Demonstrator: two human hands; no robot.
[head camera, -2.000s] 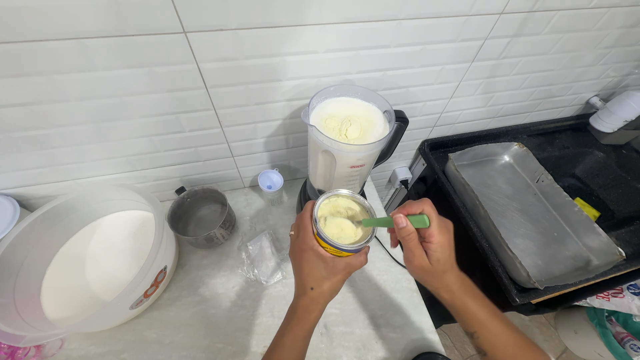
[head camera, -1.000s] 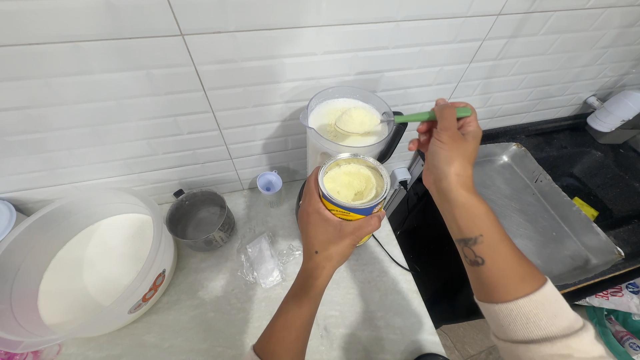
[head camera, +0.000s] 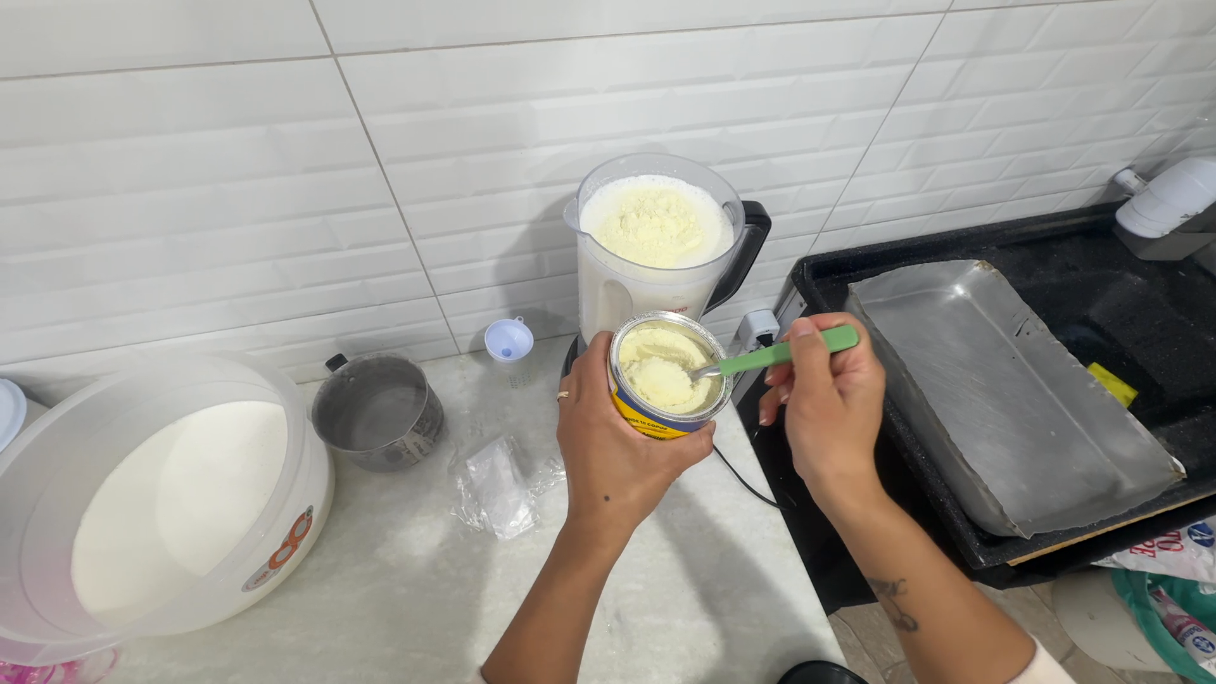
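My left hand (head camera: 622, 442) is wrapped around an open tin (head camera: 655, 413) of pale yellow powder, tilted slightly in front of the blender. My right hand (head camera: 828, 404) grips the green handle of a spoon (head camera: 774, 356), whose metal bowl is sunk in the powder and mostly hidden. Behind the tin stands a blender jug (head camera: 617, 285) with a black handle, nearly full of white liquid with a mound of pale yellow powder on top. The tin hides part of the jug's lower front.
On the marble counter (head camera: 380, 589) are a large plastic tub (head camera: 309, 475) of white contents, a grey metal pot (head camera: 418, 437), a small bluish funnel (head camera: 509, 340) and clear plastic wrapping (head camera: 499, 489). A metal baking pan (head camera: 1026, 389) lies in the black sink (head camera: 1045, 256) at right.
One second ago my right hand held a heaped spoon of powder over the blender jug; now the spoon is back in the tin. The mound of powder on the liquid has grown.
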